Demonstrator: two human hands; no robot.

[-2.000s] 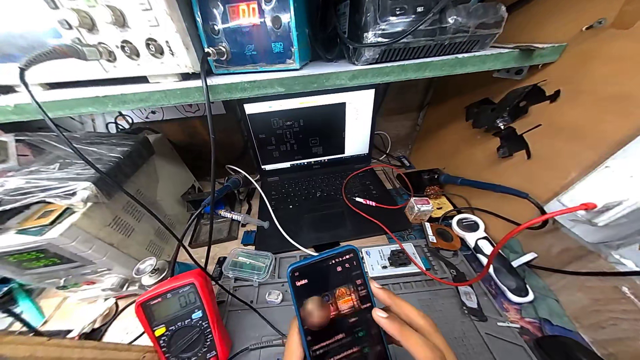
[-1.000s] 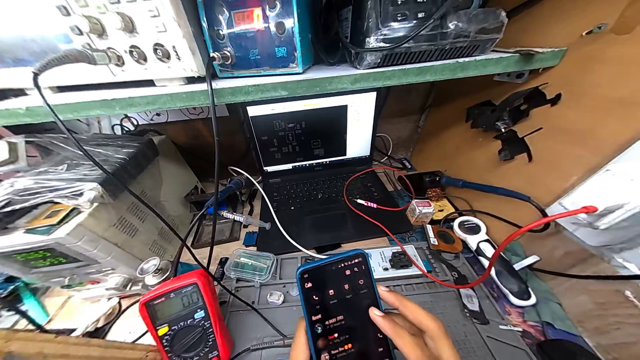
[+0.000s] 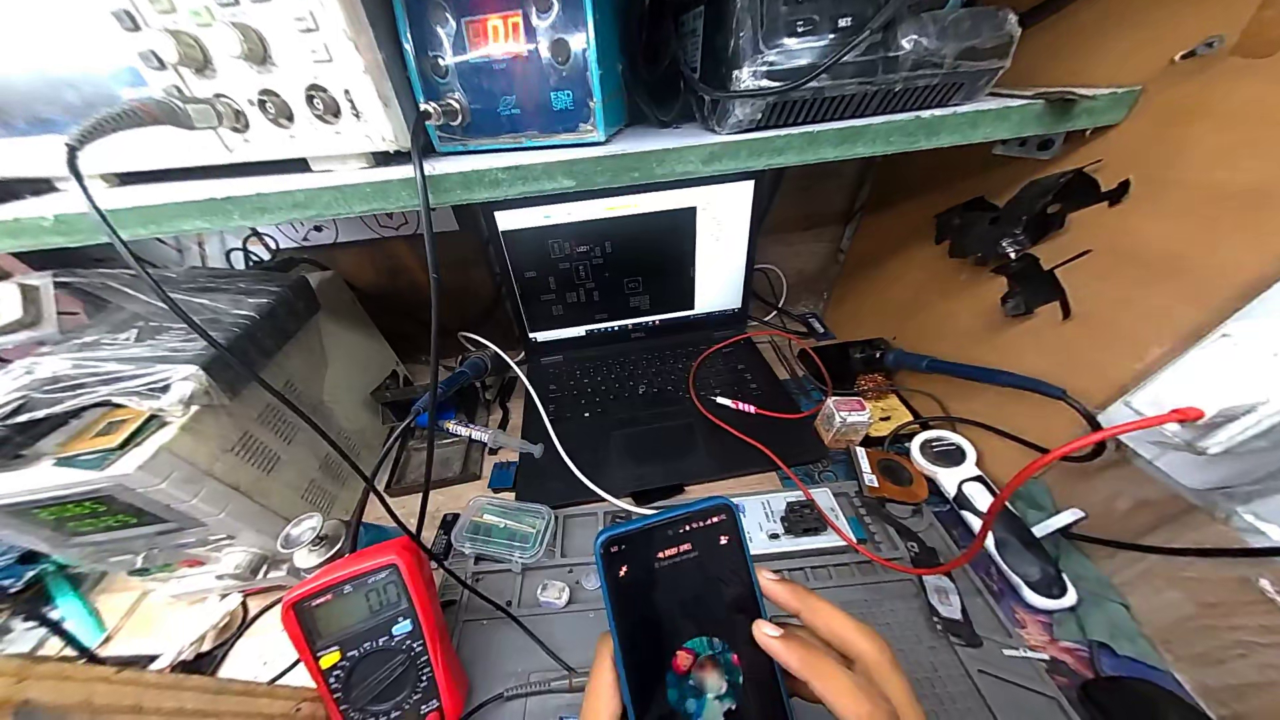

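Observation:
A smartphone in a blue case (image 3: 690, 610) is held upright at the bottom centre, over a grey repair mat (image 3: 860, 610). My left hand (image 3: 602, 685) grips its left edge; only part of a finger or thumb shows. My right hand (image 3: 840, 650) is at the phone's right edge, two fingertips against or just beside it, the rest of the hand partly out of view. A dark screen with a round picture is lit on the phone. Behind it stands an open laptop (image 3: 640, 400) showing a circuit layout. A red digital multimeter (image 3: 375, 635) lies to the left.
Left of the laptop are a flux paste syringe (image 3: 480, 434) and a small clear plastic box (image 3: 503, 528). A red test lead (image 3: 1050, 460) crosses the right side, near a white-and-black handheld magnifier (image 3: 1000, 520). A green-edged shelf (image 3: 560, 170) with instruments spans above.
The phone's screen has changed from a list to a dark view with a round picture. Both hands have stayed at the phone's sides.

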